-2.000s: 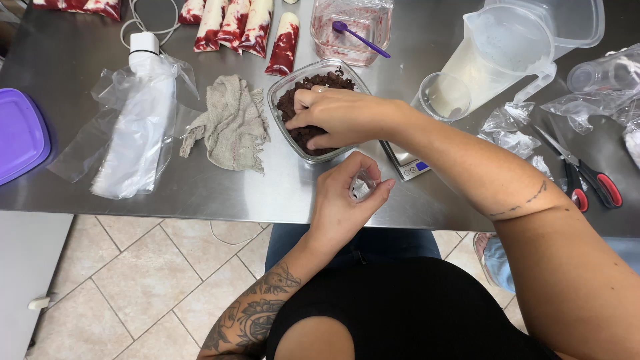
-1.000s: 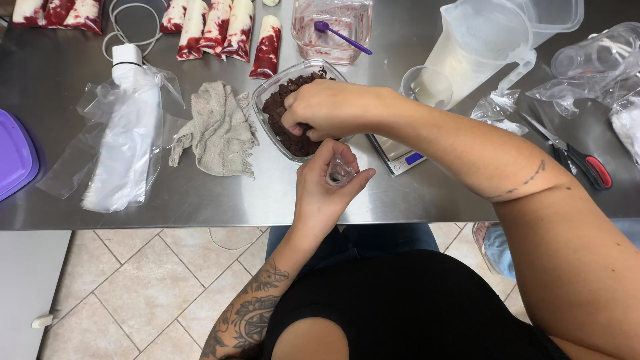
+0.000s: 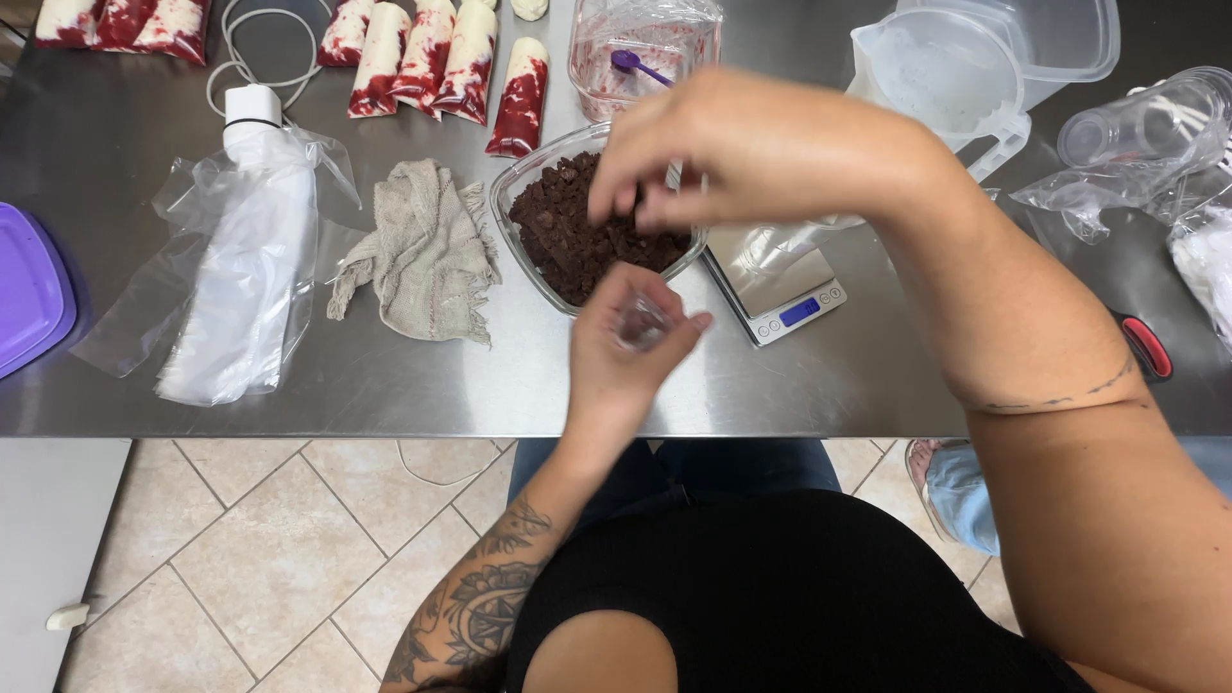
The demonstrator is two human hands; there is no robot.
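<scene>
My left hand (image 3: 626, 351) is closed around a clear plastic bag (image 3: 643, 322) with its mouth upward, just in front of a clear container (image 3: 502, 207). Dark brown crumbs (image 3: 563, 226), like crumbled chocolate cake, fill much of that container. Above its right side hangs my right hand (image 3: 698, 154), blurred, fingers curled downward; whether it pinches any crumbs cannot be seen. A digital kitchen scale (image 3: 784, 298) with a lit display stands right of the container, partly under my right forearm. Filled red and cream plastic tubes (image 3: 520, 96) lie behind.
A crumpled grey cloth (image 3: 423, 255) and a stack of clear bags (image 3: 250, 279) lie left, beside a purple lid (image 3: 29, 289). Behind are a smeared container (image 3: 592, 87) with a purple spoon (image 3: 643, 65) and a plastic jug (image 3: 938, 77). A red scissor handle (image 3: 1145, 345) shows at right.
My right hand was down in the crumbs in both earlier frames and is now raised above them. My left hand still holds the bag near the container.
</scene>
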